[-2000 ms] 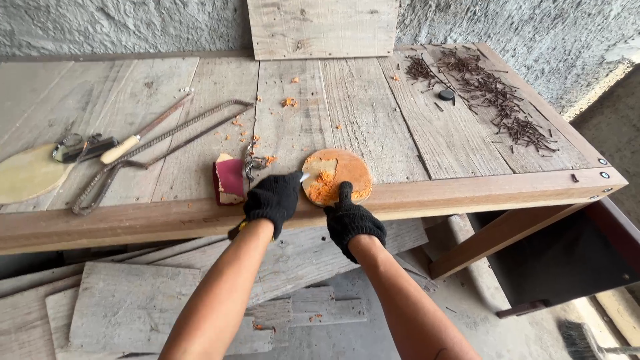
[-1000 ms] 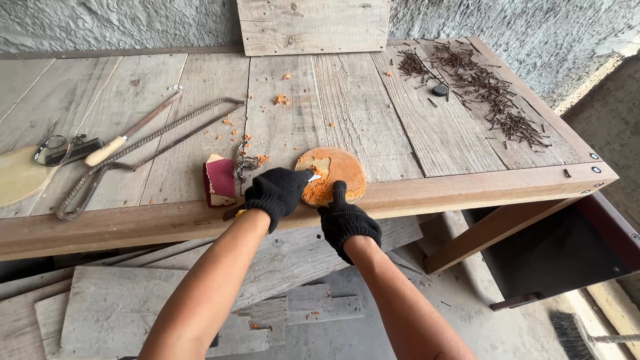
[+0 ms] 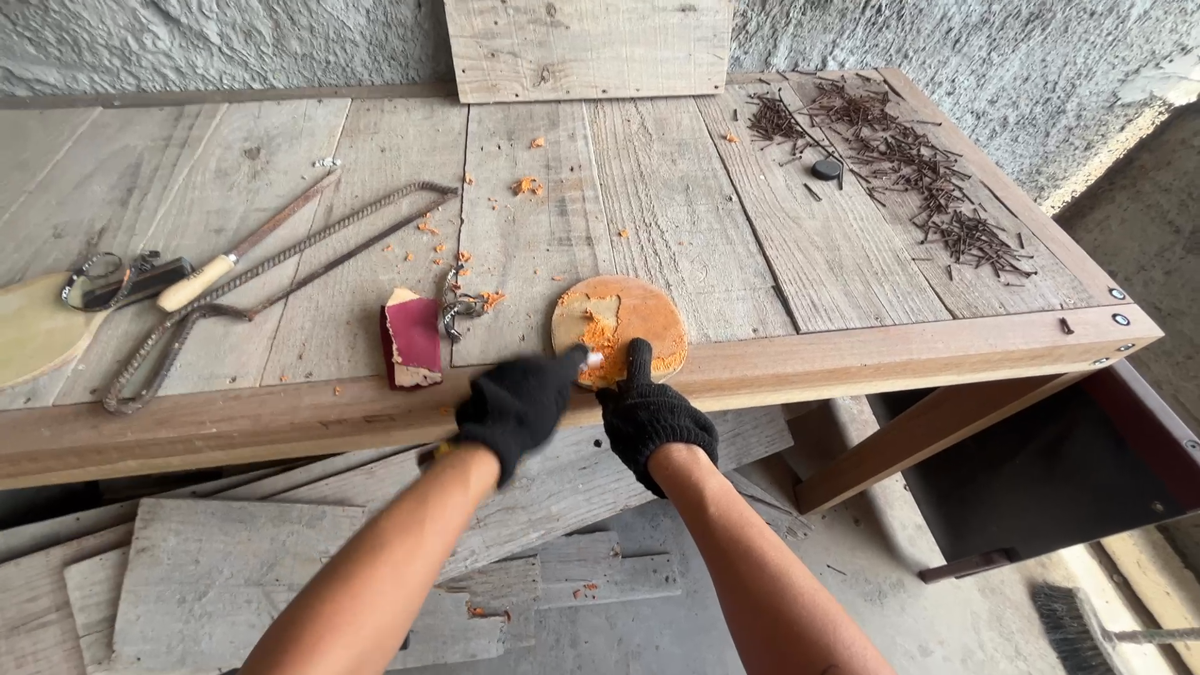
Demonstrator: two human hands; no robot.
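A round wooden paddle (image 3: 661,309), apparently a table tennis bat, lies at the table's front edge, its face partly covered with orange residue and loose crumbs. My right hand (image 3: 656,422), in a black knit glove, grips its near end, thumb extended on the face. My left hand (image 3: 520,408), gloved alike and blurred, is shut on a hand tool whose pale tip (image 3: 592,359) meets the orange layer; a bit of yellow shows by the wrist, the rest is hidden. Left of the paddle are a torn dark red rubber piece (image 3: 417,333) and a crumpled metallic strip (image 3: 459,305).
A bent rebar frame (image 3: 281,253), a wooden-handled tool (image 3: 197,283) and another paddle (image 3: 42,323) lie at left. Rusty nails (image 3: 914,159) and a black disc (image 3: 827,170) are at back right. Boards (image 3: 234,562) lie below; a broom (image 3: 1069,628) is at lower right.
The tool's tip has shifted over the paddle's face toward the near edge, my left hand moving with it. My right hand keeps its grip.
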